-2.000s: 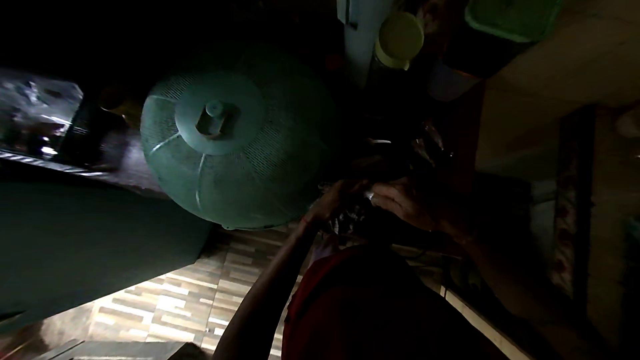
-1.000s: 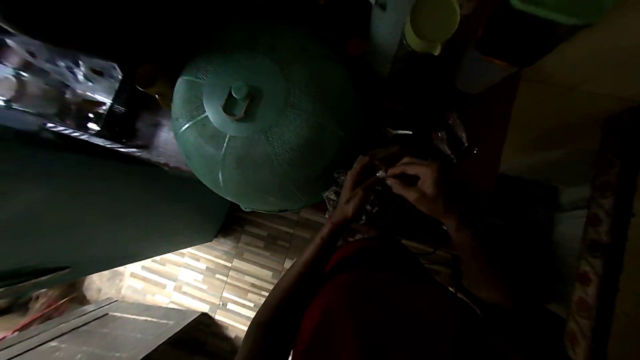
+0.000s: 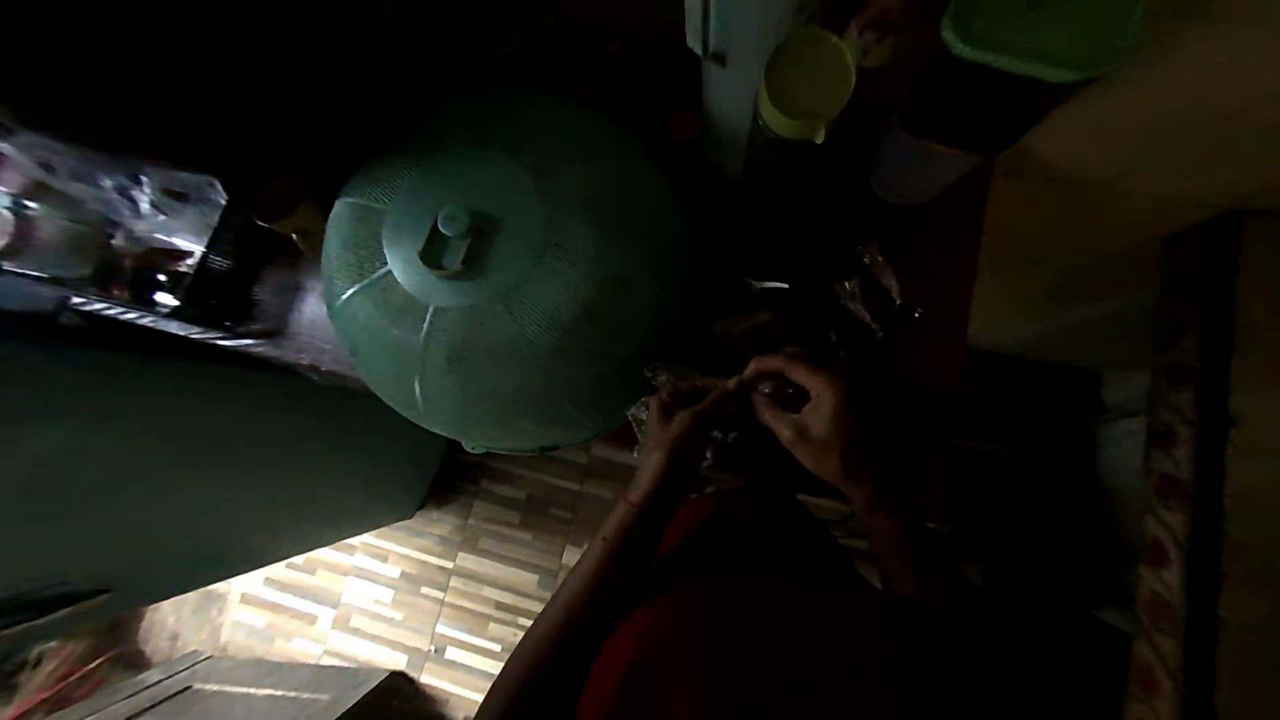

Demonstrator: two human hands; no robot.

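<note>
In dim light, my left hand (image 3: 685, 415) and my right hand (image 3: 805, 410) meet at their fingertips over my lap. Whether anything small is pinched between them is too dark to tell. Crinkled, shiny clear plastic (image 3: 640, 415) shows beside my left hand, and small pale bits (image 3: 722, 437) lie under the two hands. Beyond my right hand is another shiny crumpled wrapper (image 3: 870, 290). To the left of my left hand stands a large green plastic food cover (image 3: 500, 330) with a knob on top.
A yellow plastic mug (image 3: 808, 85) and a green plastic basin (image 3: 1045, 40) are at the top right. At the left, a cluttered shelf edge (image 3: 170, 322) tops a dark green panel (image 3: 200, 450). Patterned floor tiles (image 3: 400, 590) lie below; a grey board (image 3: 230, 688) is at the bottom left.
My hands stay close together over my lap, while the fingers of my right hand have shifted and now curl in a rounder shape. The view has swung somewhat back and forth.
</note>
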